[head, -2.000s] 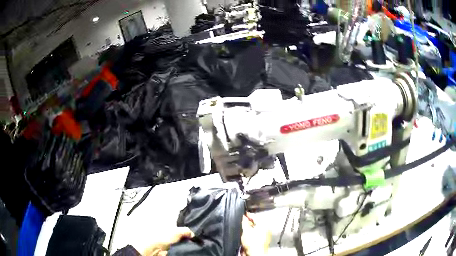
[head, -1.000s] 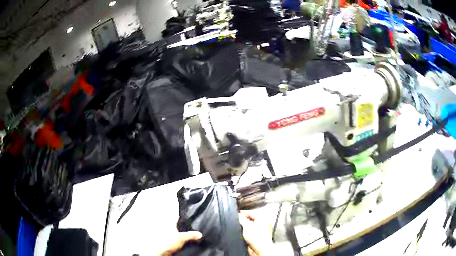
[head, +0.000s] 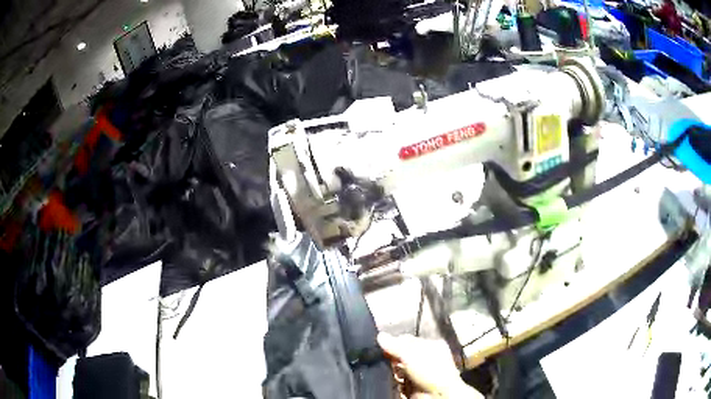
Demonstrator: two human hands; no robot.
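Observation:
A black bag shell (head: 308,319) with a grey sheen hangs at the left end of the white sewing machine (head: 436,148), its upper end by the needle area. My right hand (head: 425,366) grips the right edge of the bag below the needle area. My left hand is not in view; the bag fills the place left of my right hand. A black binding tape (head: 483,226) runs along the machine arm past a green clip (head: 550,212) to the needle area. Needle and presser foot are too blurred to tell.
A large heap of black bags (head: 234,148) lies behind the table. A black block-like piece (head: 105,377) sits at the left table edge (head: 129,304). A blue reel (head: 694,152) is at the right, and thread cones (head: 528,33) stand behind the machine.
The view has shifted, so the machine sits higher and further left. The bag shows larger and longer below the needle. My left hand has gone out of view.

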